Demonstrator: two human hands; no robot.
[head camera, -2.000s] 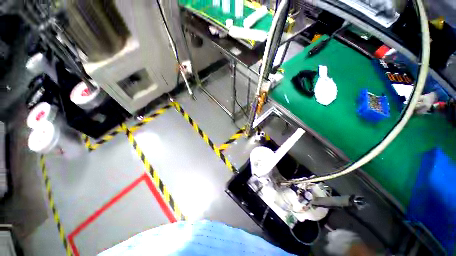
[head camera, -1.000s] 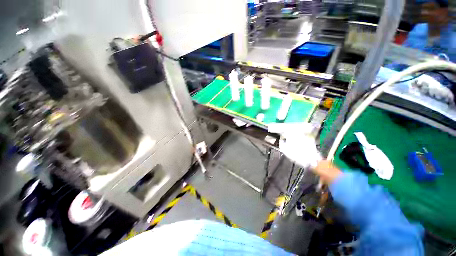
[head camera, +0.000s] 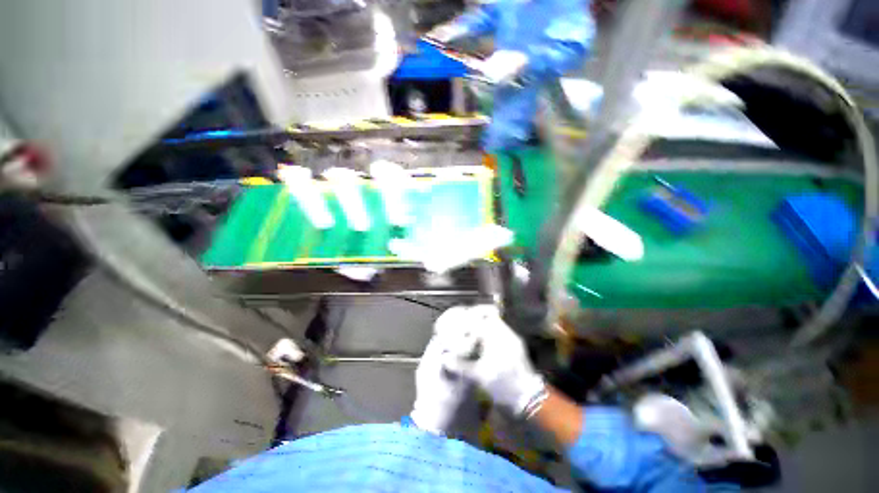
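Observation:
Both of my hands wear white gloves and are close together, touching, at the lower middle. My left hand (head camera: 442, 368) points up beside my right hand (head camera: 504, 364), whose blue sleeve comes in from the lower right. The fingers are blurred, and I cannot tell if anything is between them. Beyond them, three white cartridges stand on the green-topped table; one is the middle cartridge (head camera: 347, 198). A blurred white shape (head camera: 453, 246), perhaps a lying cartridge, is at the table's front right edge.
The green-matted bench (head camera: 732, 265) on the right bears a blue parts bin (head camera: 678, 208) and a white object (head camera: 611, 234). A thick pale hose (head camera: 580, 207) loops over it. The pump frame (head camera: 723, 390) is at lower right. A person in blue (head camera: 540, 43) stands beyond.
The view has turned right and lifted from the floor. My right hand has drawn back from the table's front edge, and my left hand has come into view beside it.

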